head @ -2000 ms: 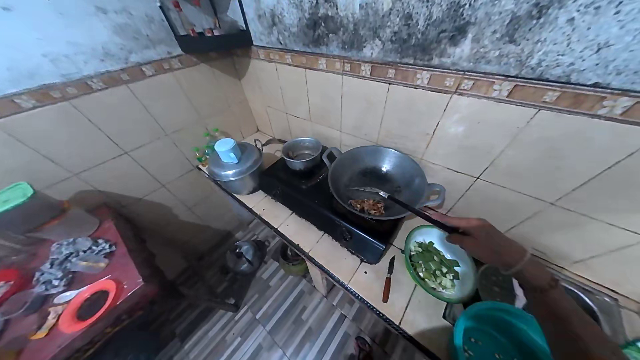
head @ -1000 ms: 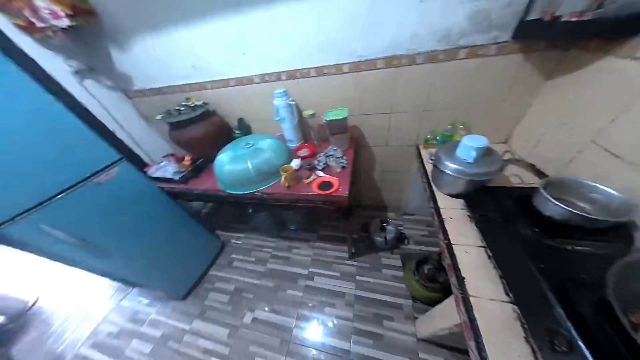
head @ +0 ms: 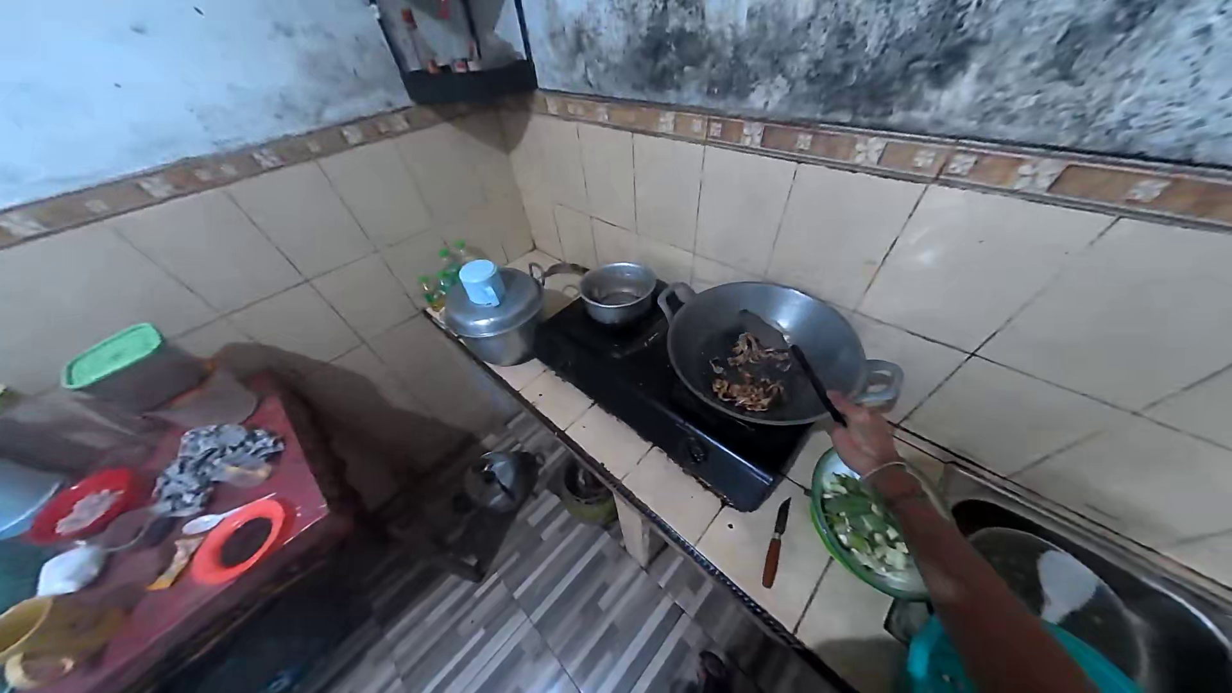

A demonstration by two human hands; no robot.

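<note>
My right hand [head: 864, 435] grips the black handle of a spatula [head: 813, 377], whose metal blade rests in a wok [head: 833, 332] on the black gas stove [head: 695, 450]. Browned food pieces [head: 749, 371] lie on the wok's bottom, beside the blade. Below my wrist, partly hidden by my forearm, is a green-rimmed bowl [head: 821, 525] of chopped green vegetables [head: 861, 515]. A knife with a brown handle [head: 772, 561] lies on the tiled counter to the bowl's left. My left hand is out of view.
A small metal pot [head: 618, 294] sits on the other burner. Left of the stove stands a lidded pot [head: 493, 322] with a light blue cup [head: 481, 283] on top. A sink [head: 1179, 616] and a teal basin [head: 929, 654] are at lower right. A red table [head: 298, 452] holds assorted items at left.
The view swung left to the red table and back to the stove. Compared with two seconds ago, the food in the wok is more spread out and the spatula blade sits farther back.
</note>
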